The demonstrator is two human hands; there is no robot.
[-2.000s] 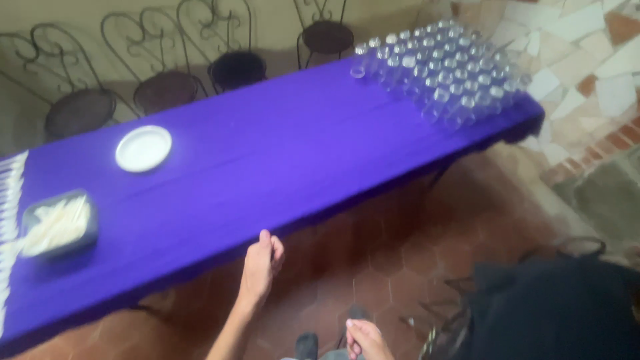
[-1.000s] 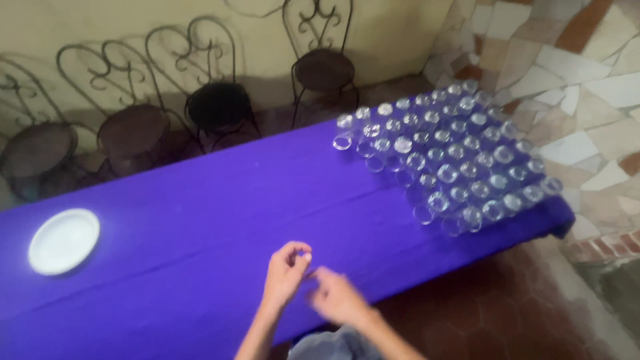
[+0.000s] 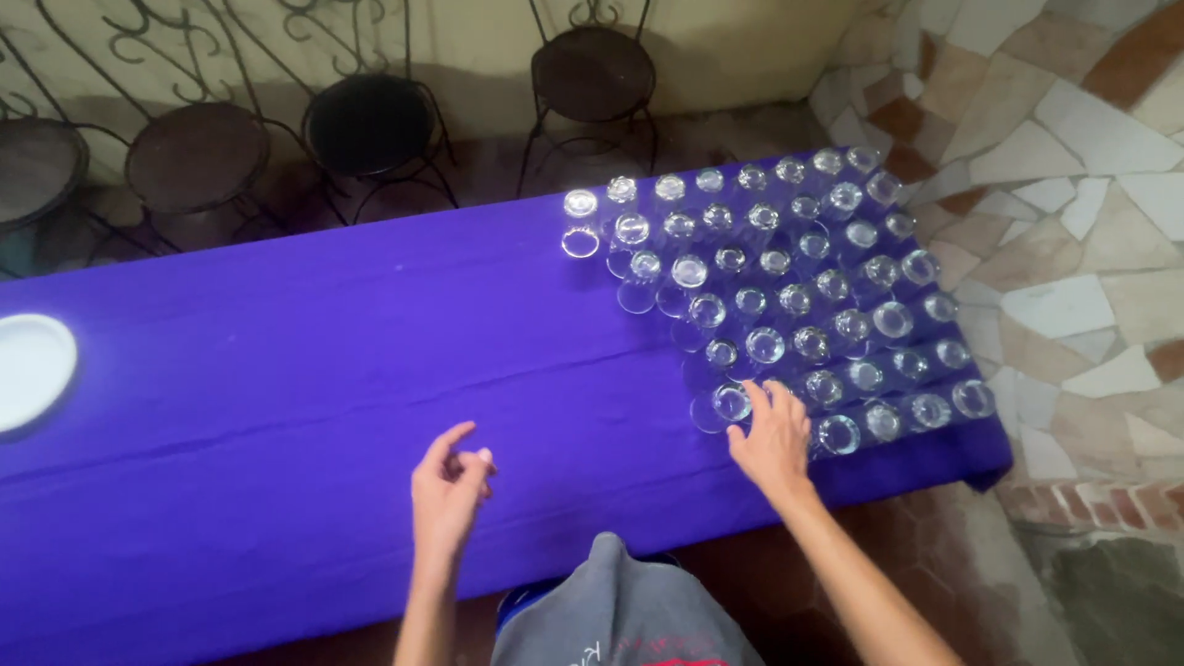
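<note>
Rows of clear drinking glasses (image 3: 765, 345), many apparently upside down, stand at the right end of a table with a purple tablecloth (image 3: 370, 370). My right hand (image 3: 775, 435) is over the near edge of the group, its fingers spread beside a glass (image 3: 732, 401); whether they touch it cannot be told. Above the cloth, left of the glasses, my left hand (image 3: 455, 476) holds nothing, thumb and forefinger apart and the other fingers curled. A white plate (image 3: 32, 370) lies at the far left, cut off by the view's edge.
Metal chairs with round seats (image 3: 592, 74) stand along the wall behind the table, a black-seated one (image 3: 370, 125) among them. The table's right corner (image 3: 990, 462) lies near a floor of irregular stone pieces (image 3: 1064, 305). Reddish tiles show below the near edge.
My right hand has moved right, from near my left hand to the glasses. Both hands were lower, near the table's front edge, two seconds ago. The view has shifted toward the glasses.
</note>
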